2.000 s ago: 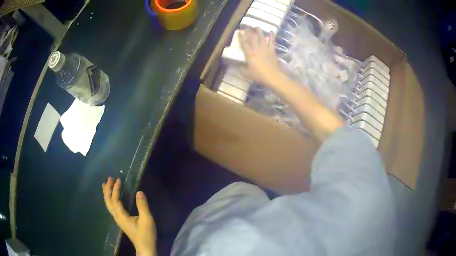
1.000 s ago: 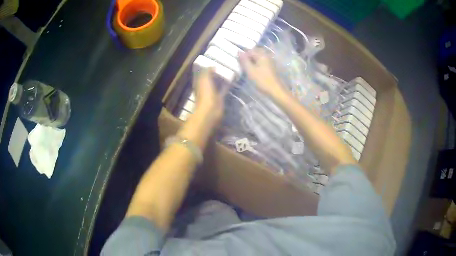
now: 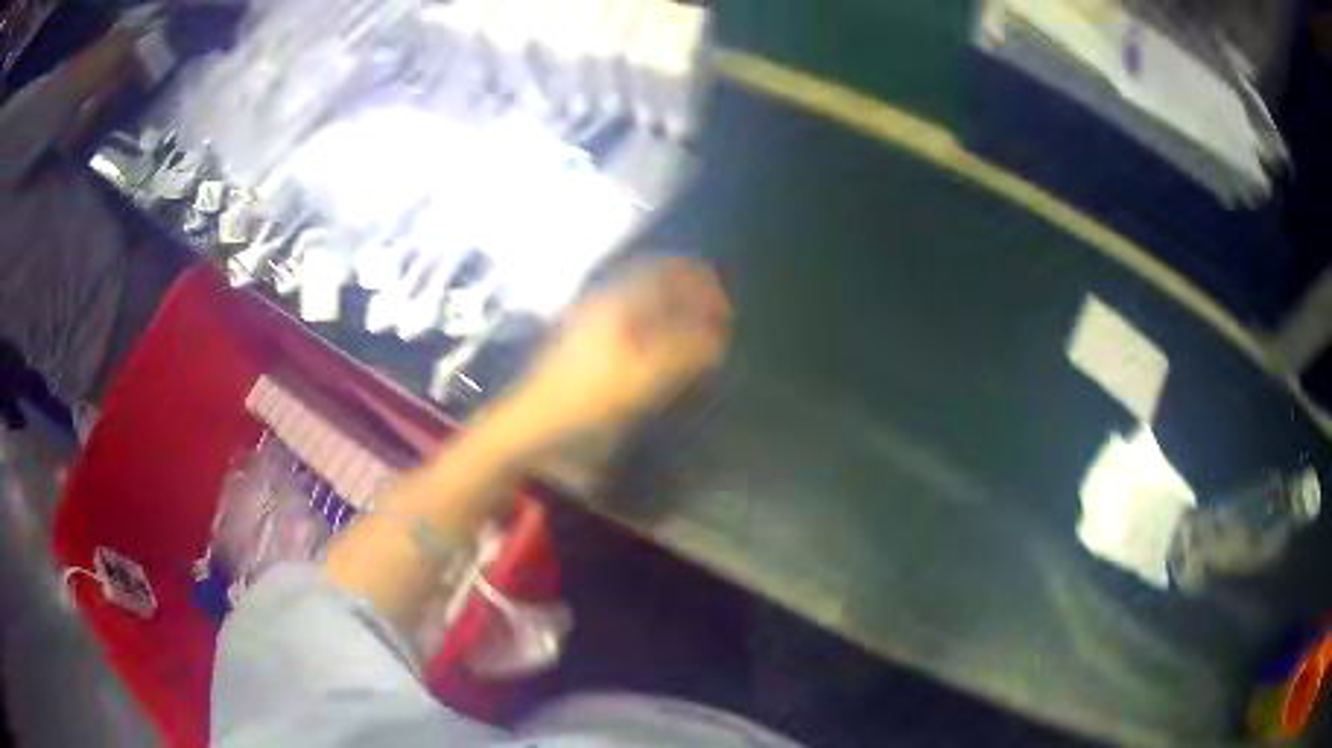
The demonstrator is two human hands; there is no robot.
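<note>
My left hand is blurred over the bench, with fingers that look curled; I cannot tell if it holds anything. It is just in front of a row of white power strips standing on edge at the bench's far side. A shiny mass of bagged power cords lies in front of the row, with white plugs along the bench edge. My right hand is not in view.
A red tote at lower left holds strips and bagged cords. Another person's sleeve is at upper left. A white card, crumpled white cloth or paper, clear bottle and orange tape roll are right.
The view has swung left from the carton, now out of view, to the bench strips and red tote. My left hand has left the carton's strips; my right hand has gone out of view.
</note>
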